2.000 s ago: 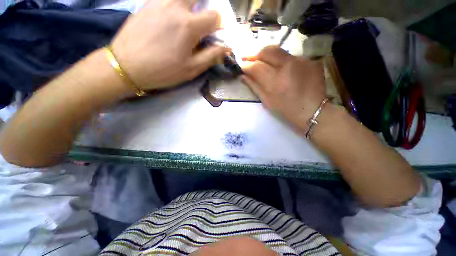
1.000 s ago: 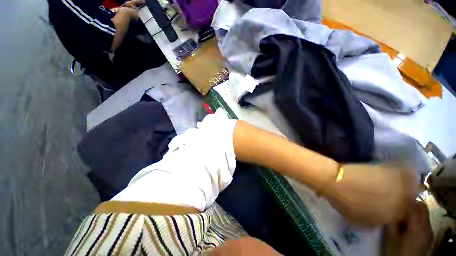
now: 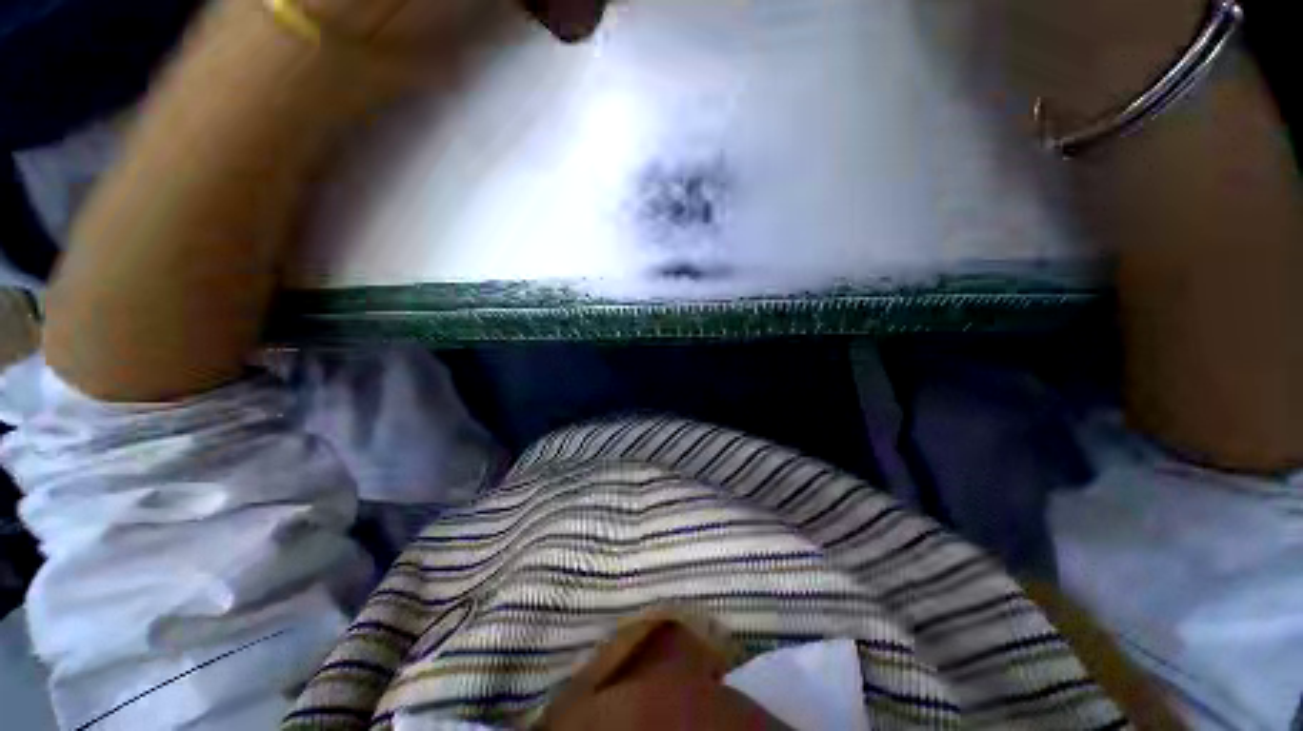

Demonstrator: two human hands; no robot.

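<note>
My left hand [image 3: 415, 46] is blurred and cut off by the top edge, below a yellow bracelet. My right hand [image 3: 1036, 50] is also blurred and mostly beyond the top edge, above a silver-coloured bracelet. What either hand holds cannot be seen. A small dark brownish shape [image 3: 569, 17] shows at the top edge beside my left hand; it is too cut off to name. The white table top [image 3: 815, 186] lies between my forearms, with a dark speckled patch [image 3: 683, 197] on it.
The table's green front edge [image 3: 686, 317] runs across in front of my body. Dark cloth [image 3: 79, 64] shows at the upper left. Pale cloth [image 3: 393, 421] and dark cloth [image 3: 986, 443] hang below the table edge at my lap. No sewing machine is visible.
The view has swung back from the left side to the table front, lower than two seconds ago. The hands now run out at the top; machine, phone and scissors have left the picture.
</note>
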